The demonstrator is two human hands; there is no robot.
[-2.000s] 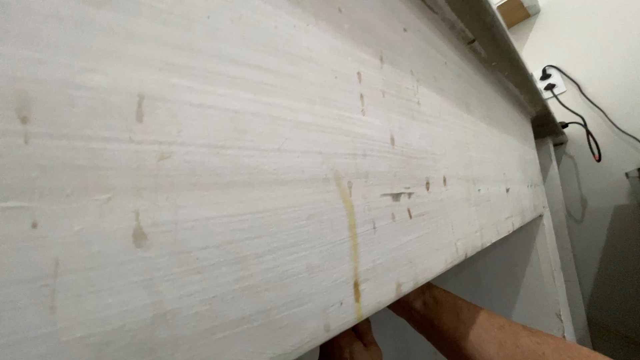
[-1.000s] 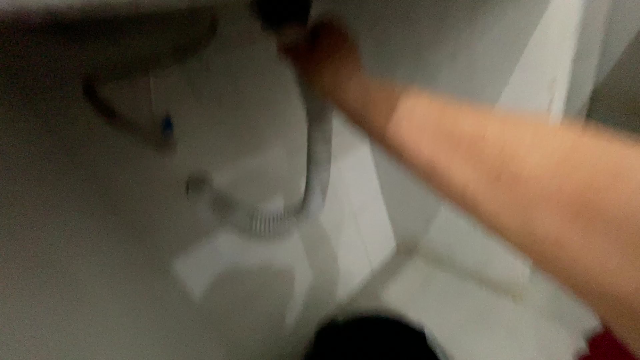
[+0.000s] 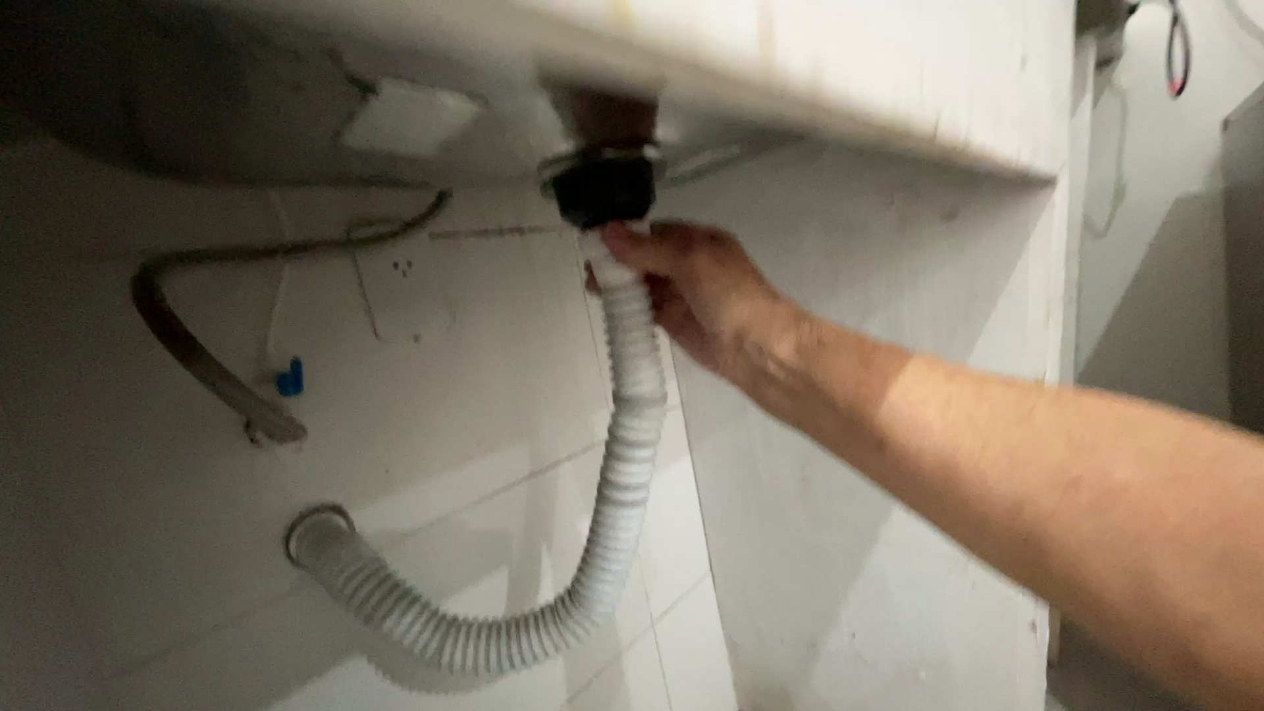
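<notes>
My right hand (image 3: 706, 281) reaches in from the right and grips the top of a white corrugated drain hose (image 3: 632, 425), its thumb just below a black drain fitting (image 3: 604, 188). That fitting sits under the metal underside of a sink basin (image 3: 296, 109). From my hand the hose hangs down, curves left and enters a round hole in the tiled wall. A grey flexible water hose (image 3: 197, 360) bends between the basin's underside and the wall at the left. My left hand is out of view.
A wall socket plate (image 3: 403, 286) and a small blue fitting (image 3: 289, 377) are on the wall behind. The stained white front panel (image 3: 889, 79) overhangs the opening, and a side panel (image 3: 820, 494) stands at the right. A dark cable (image 3: 1177, 49) hangs at the upper right.
The view has dropped from the front panel to the space under the sink. My right hand stays at the top of the drain hose since one second ago. The black object at the bottom has left view.
</notes>
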